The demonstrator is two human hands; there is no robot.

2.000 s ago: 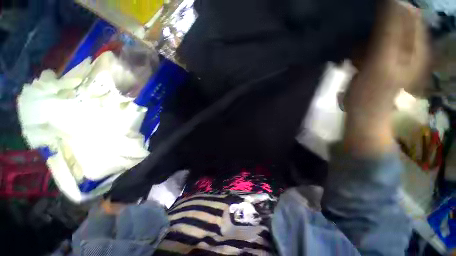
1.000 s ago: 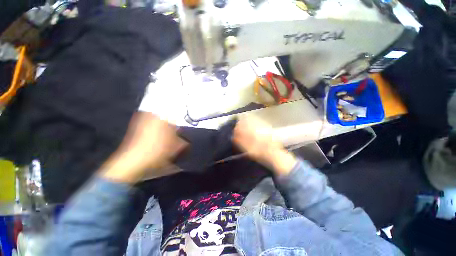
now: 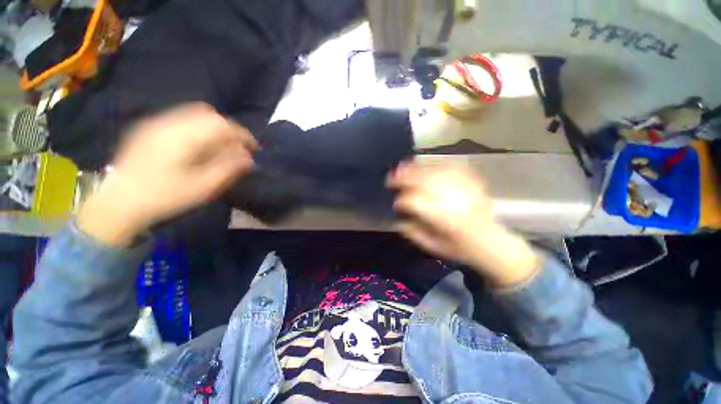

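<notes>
A black cut piece (image 3: 340, 162) is stretched between my two hands at the front edge of the pale machine bed (image 3: 514, 177), in front of the presser foot area. My left hand (image 3: 178, 166) is blurred and holds the left end of the piece, close to the large black garment cloth (image 3: 213, 59) heaped left of the needle. My right hand (image 3: 443, 201) pinches the right end of the piece with its fingertips. The sewing machine head (image 3: 522, 39) lettered TYPICAL stands above. A small dark round attachment (image 3: 427, 71) sits beside the foot.
Scissors with red and yellow handles (image 3: 478, 77) lie right of the needle. A blue tray (image 3: 656, 185) with small bits sits at the right table edge. An orange bin (image 3: 87, 55) and a yellow bin (image 3: 55, 185) are at the left. A blue crate (image 3: 164, 284) is below the table's left part.
The view has shifted, with the machine now further right. The black piece, earlier low between my hands, now lies higher on the bed and spreads wider, and my hands are further apart.
</notes>
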